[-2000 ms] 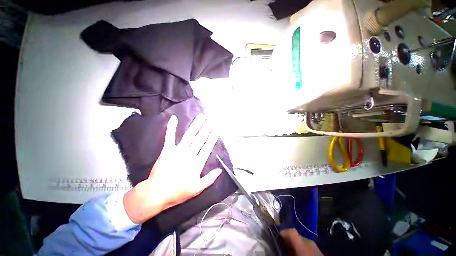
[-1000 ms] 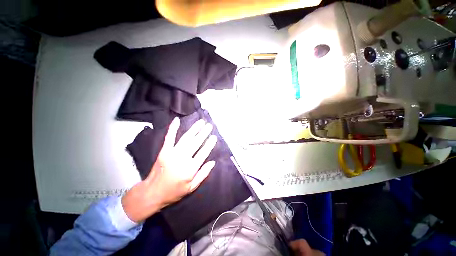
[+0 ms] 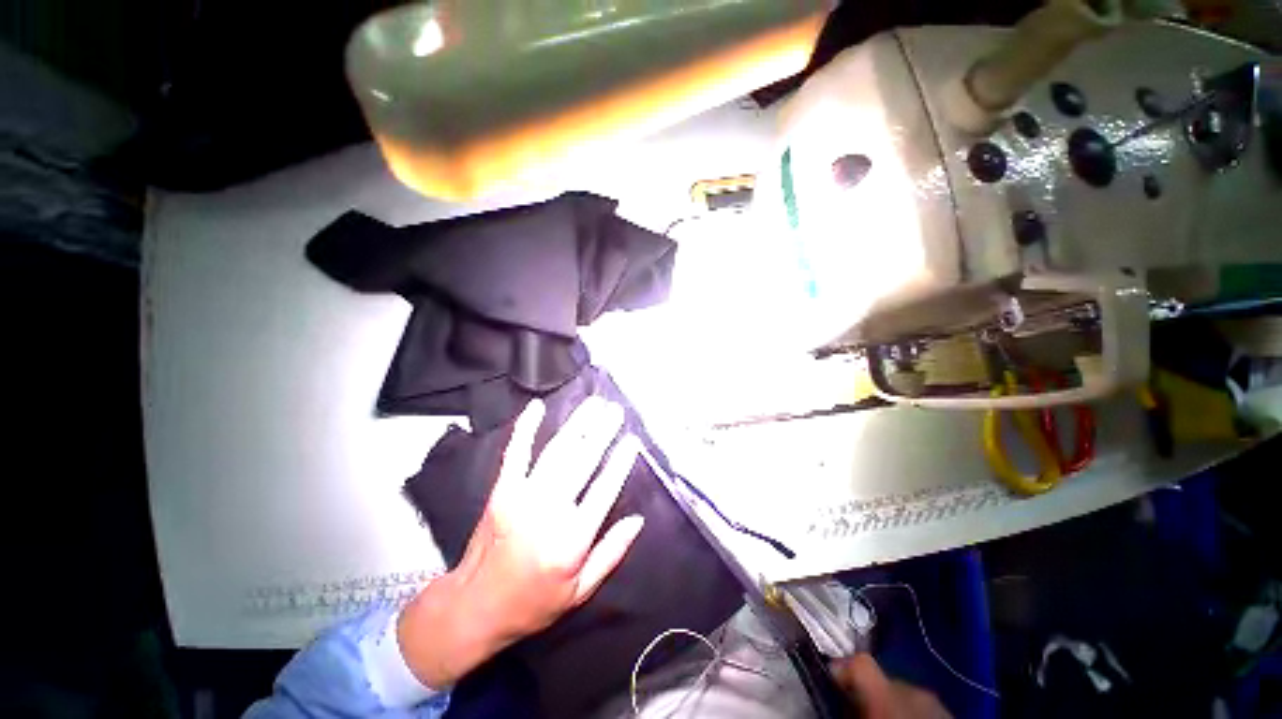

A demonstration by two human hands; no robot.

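A dark purple-grey cloth piece point(image 3: 647, 583) lies over the table's front edge, joined to or touching a folded dark cloth heap point(image 3: 492, 281) behind it. My left hand point(image 3: 555, 527) lies flat on the piece, fingers spread, holding nothing. My right hand point(image 3: 879, 691), cut off by the bottom edge, holds long metal scissors point(image 3: 731, 541). Their blades run along the piece's right edge. A thin dark strip point(image 3: 745, 531) lies beside the blades. My right fingers are mostly hidden.
The cream sewing machine head point(image 3: 956, 197) stands at right on the white table point(image 3: 239, 464). A lamp point(image 3: 591, 84) hangs over the back. Yellow point(image 3: 1001, 450) and red point(image 3: 1080, 433) scissor handles lie beside the machine. Pale thread point(image 3: 675, 635) loops over my lap.
The view has shifted, and the lamp has come into it. The scissor blades have moved up along the cloth's right edge, and more of the dark strip lies apart from the piece. My left hand stays on the cloth.
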